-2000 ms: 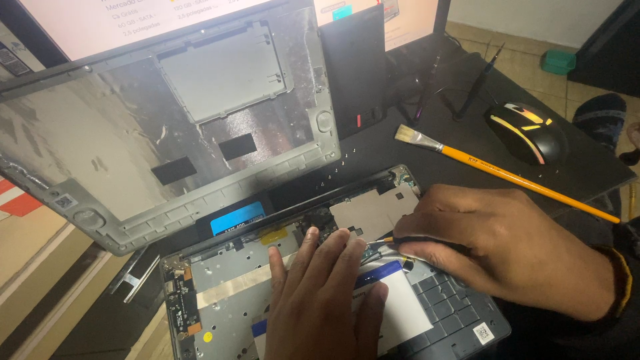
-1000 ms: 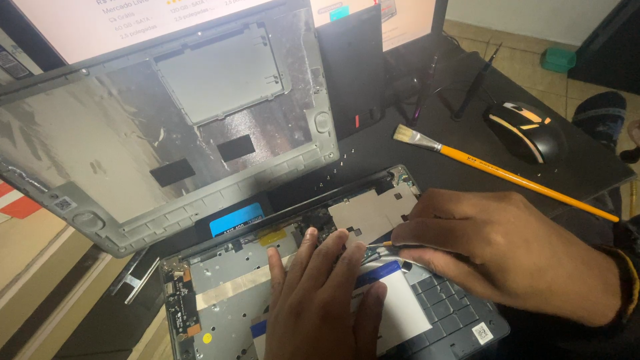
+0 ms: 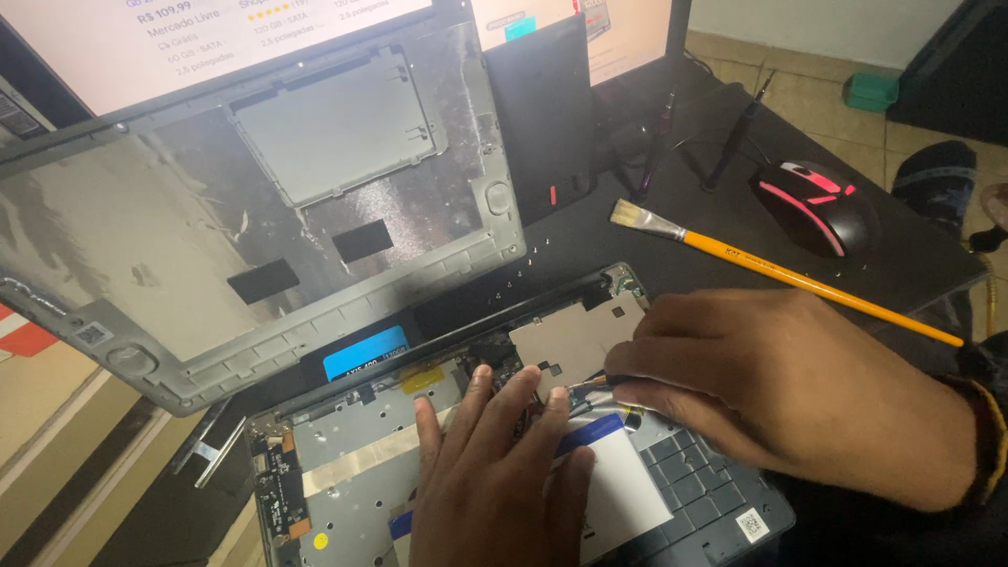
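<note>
An opened laptop base [image 3: 354,429] lies across the lower middle, its inside facing up. My left hand [image 3: 496,465] rests on it with spread fingers, palm over the white battery [image 3: 622,488] and fingertips beside the metal shield plate [image 3: 579,342]. My right hand [image 3: 732,378] pinches a slim tool with an orange-brown part [image 3: 600,380] between thumb and fingers. The tool's thin tip points left, close to my left fingertips, at the lower edge of the shield plate; what it touches is too small to tell. Cables run just below it.
The removed bottom cover [image 3: 433,260] leans behind the base, before a lit monitor [image 3: 189,39]. A blue-and-black drive [image 3: 366,354] lies between them. Small screws [image 3: 510,285], a flat paintbrush [image 3: 772,272], a mouse [image 3: 815,206] and upright screwdrivers [image 3: 736,138] stand or lie on the dark desk.
The mouse lights have turned from yellow-orange to pink-red. Both hands stay in about the same place.
</note>
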